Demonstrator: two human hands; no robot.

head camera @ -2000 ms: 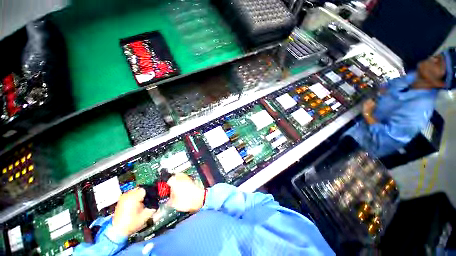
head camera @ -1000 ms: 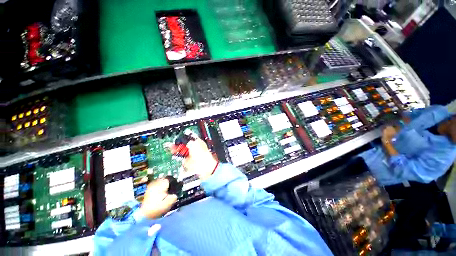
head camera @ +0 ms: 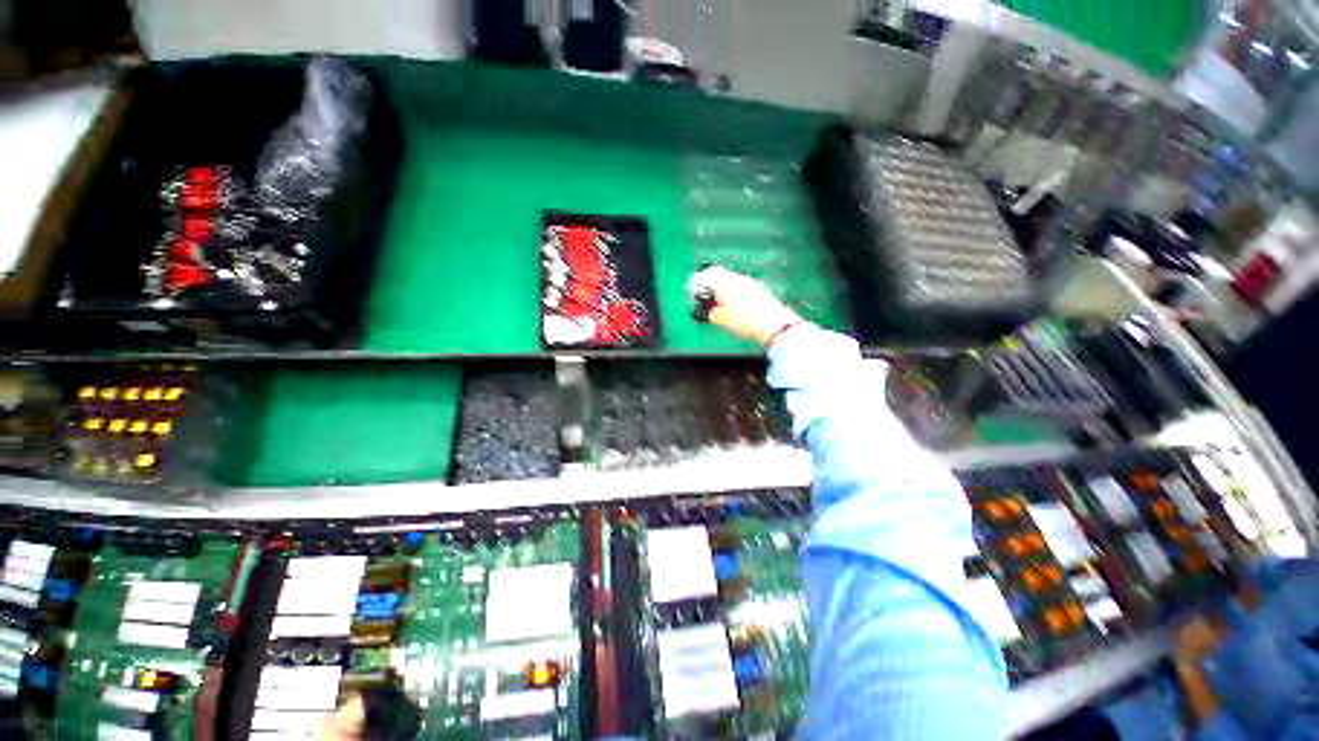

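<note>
My right hand point(head camera: 741, 307) is stretched over the green-matted shelf, just right of the small black tray point(head camera: 637, 261) of red-bodied components point(head camera: 586, 275). Its fingertips are dark and close together; whether they hold anything is unclear. My left hand point(head camera: 347, 720) is mostly cut off by the bottom edge, low over a green circuit board point(head camera: 449, 615), with a dark fingertip or part beside it. Whether it holds anything is hidden. The board carries white flat blocks point(head camera: 530, 602) and lies between dark red carrier bars.
A large black bin point(head camera: 340, 311) with red parts and a clear bag stands at upper left. A black-edged stack of trays point(head camera: 940, 232) is at upper right. Small-part trays point(head camera: 506, 424) fill the lower shelf. More boards run along the conveyor. Another person's blue sleeve point(head camera: 1273, 651) is at lower right.
My right hand has moved up from the board to the shelf; the red part seen in it earlier no longer shows. My left hand is now lower in the picture. The view has tilted up towards the shelf.
</note>
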